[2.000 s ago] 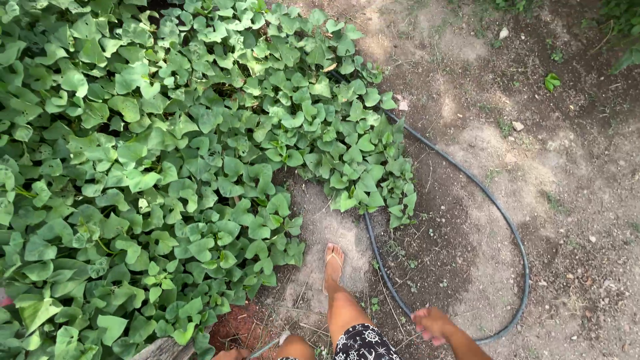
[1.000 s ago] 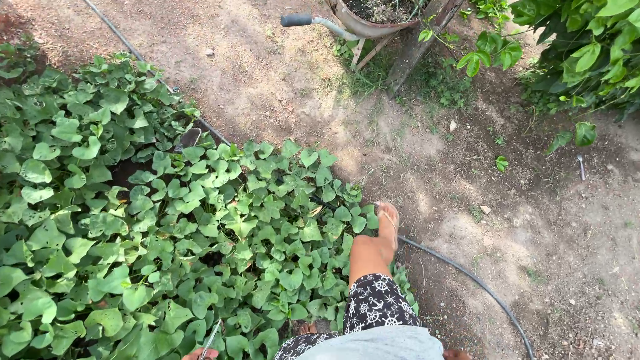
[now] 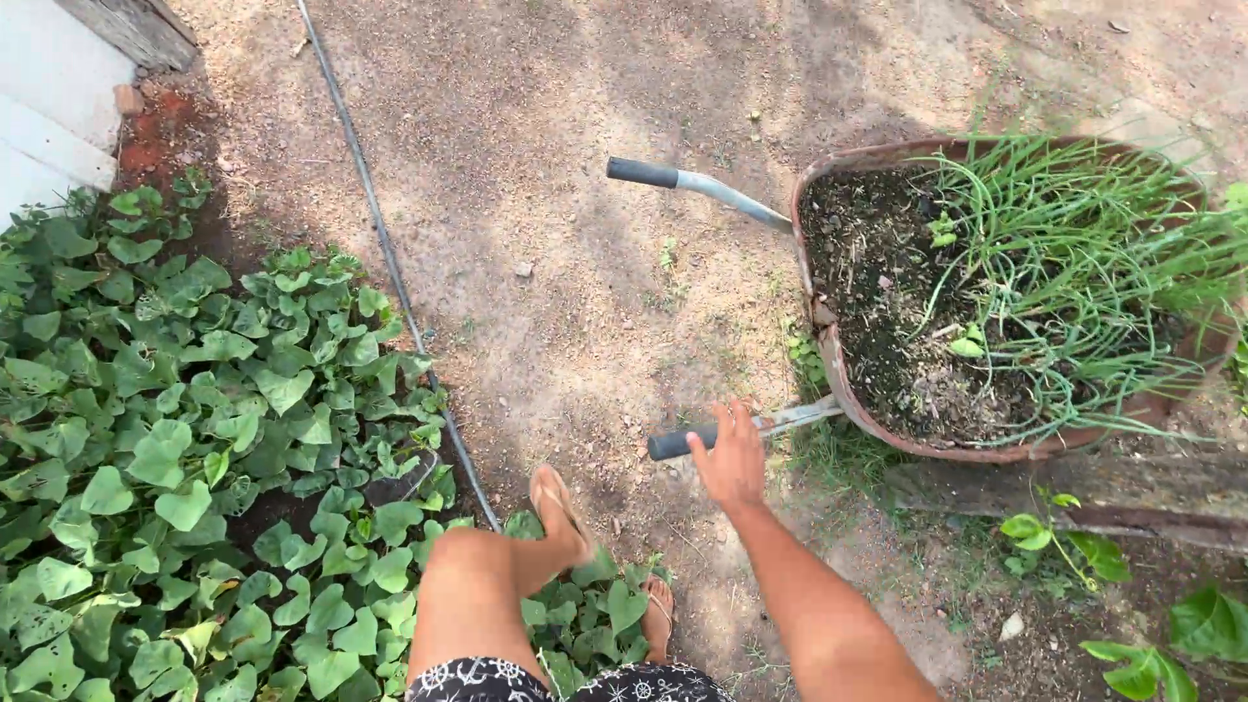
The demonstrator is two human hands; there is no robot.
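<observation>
My right hand (image 3: 733,462) is stretched forward with fingers spread, over or beside the near handle of a wheelbarrow, close to its dark grip (image 3: 673,445); whether it touches the handle I cannot tell. The rusty wheelbarrow (image 3: 829,341) holds dark soil (image 3: 877,263) and long thin green plants (image 3: 1072,253). Its other handle (image 3: 682,179) points left, farther away. My left hand is out of the picture. Below me are my legs in patterned shorts and my feet in flip-flops, at the edge of broad-leaved green vines (image 3: 185,468).
A dark hose (image 3: 375,210) runs along the vines and up across the bare dirt, left of my feet. A weathered wooden beam (image 3: 1053,492) lies below the wheelbarrow. At the upper left stand a white wall (image 3: 58,107) and a wooden post (image 3: 136,29). Leafy plants grow at the lower right.
The view has swung so that the whole wheelbarrow tray shows; one second ago only part of it did. My right hand now reaches out toward its handle. My left hand has left the view.
</observation>
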